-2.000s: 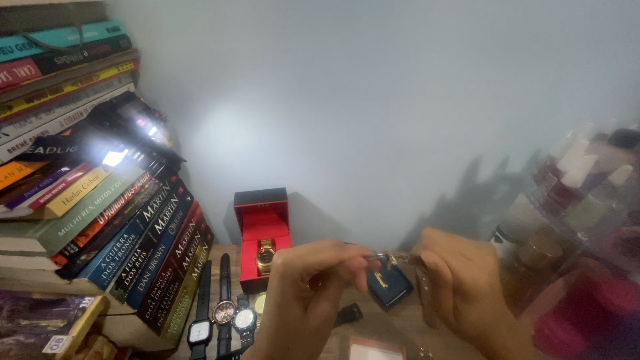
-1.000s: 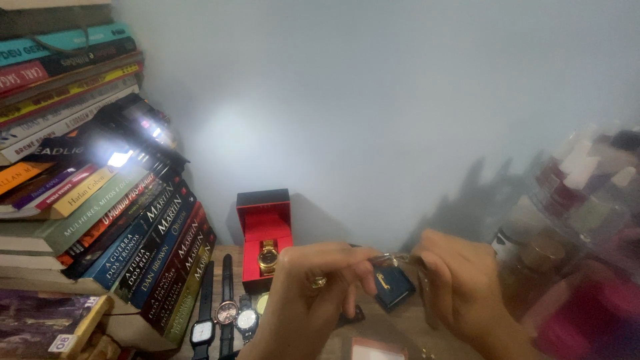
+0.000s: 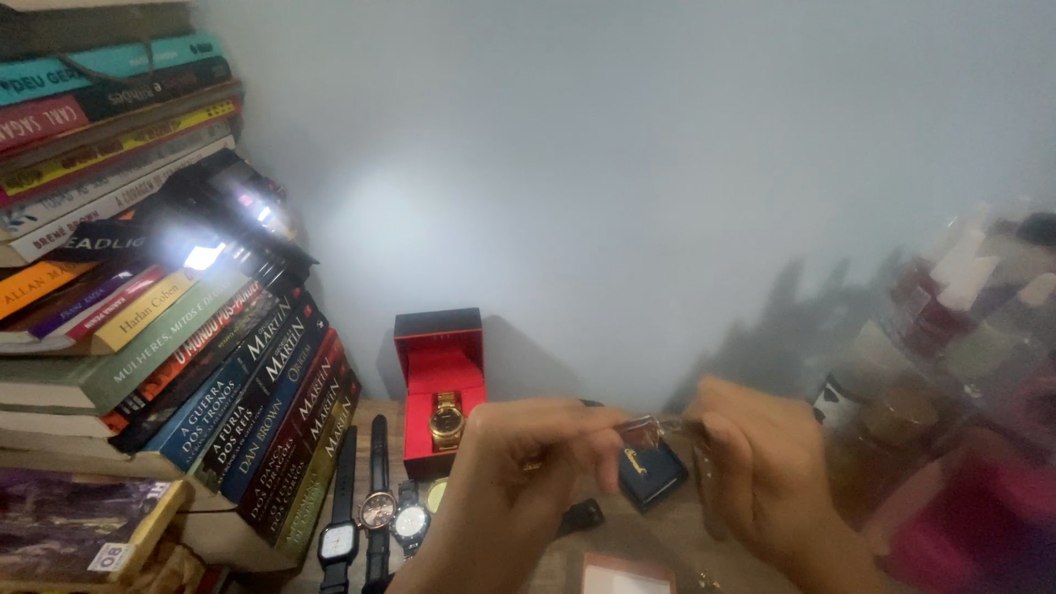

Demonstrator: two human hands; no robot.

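My left hand (image 3: 528, 470) pinches a small clear plastic piece, perhaps a little bag (image 3: 642, 431), between thumb and fingers. From the other side my right hand (image 3: 759, 478) grips a thin item meeting the plastic; blur hides its exact kind. Below the fingertips lies a dark blue box (image 3: 653, 477) with gold script. An open black box with red lining (image 3: 441, 351) holds a gold-coloured wristwatch (image 3: 446, 421). Left of my left hand lie a square-faced smartwatch (image 3: 337, 540), a black-strapped watch (image 3: 379, 510) and a metal watch (image 3: 410, 521).
Stacked books (image 3: 206, 412) rise on the left, with a lit headlamp (image 3: 206, 254) on them. A pale wall (image 3: 619, 181) stands behind the wooden table (image 3: 528, 569). Blurred transparent containers (image 3: 949, 371) line the right. A pink-edged white card or box (image 3: 627, 577) lies at the bottom edge.
Both hands stay close together over the blue box. The fingers of my left hand have shifted slightly around the small plastic piece.
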